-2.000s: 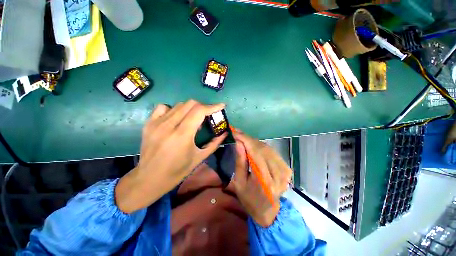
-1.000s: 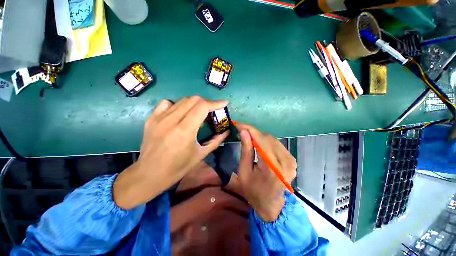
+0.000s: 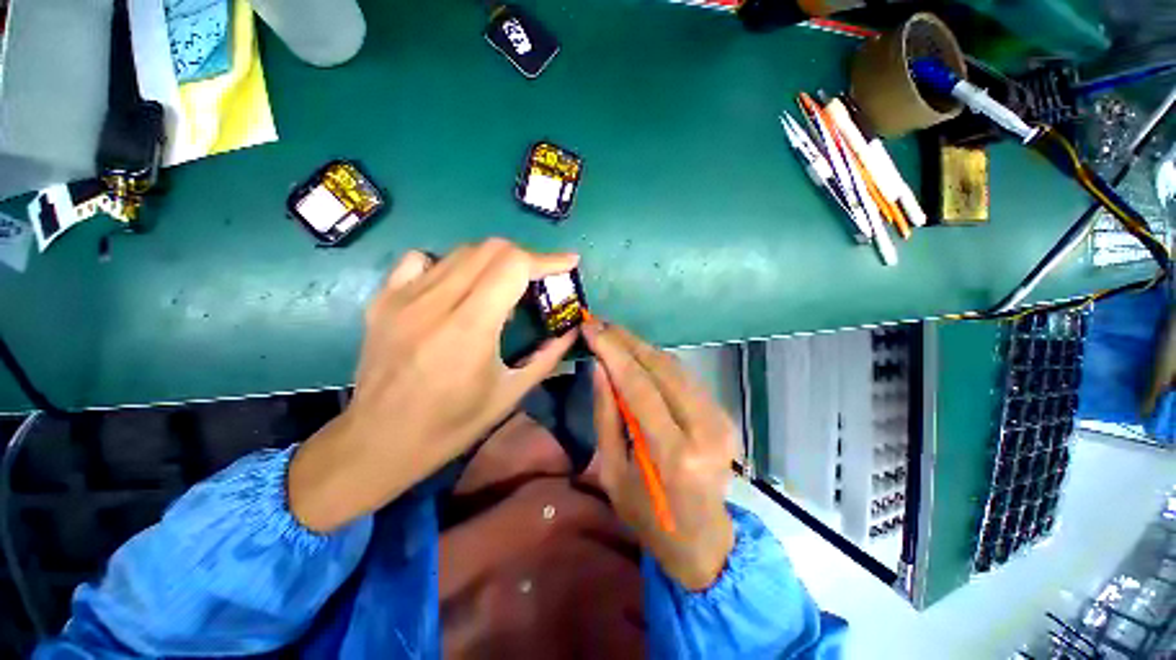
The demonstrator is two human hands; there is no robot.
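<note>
My left hand point(image 3: 439, 348) holds a small black watch case assembly point(image 3: 558, 299) by its edges, between thumb and fingers, near the mat's front edge. Its open side shows a white rectangle and gold parts. My right hand point(image 3: 664, 445) holds an orange pry stick point(image 3: 640, 454), its tip at the right edge of the held case. Whether the tip touches inside the case cannot be told. Two more open case assemblies lie on the green mat, one at the left point(image 3: 337, 203) and one behind the held case point(image 3: 549, 179).
Black tagged fob point(image 3: 521, 41) at the back. Loose white and orange sticks point(image 3: 856, 174), brown round holder point(image 3: 890, 88) with a blue-white handle point(image 3: 974, 97) and yellow-brown sponge point(image 3: 963, 184) at right. Yellow notes point(image 3: 239, 110) at left. Black component tray point(image 3: 1032, 432) at lower right.
The orange stick swung flatter, then steeper again, with my right hand moving slightly left. The held case stays between my left fingers. The whole view has shifted slightly.
</note>
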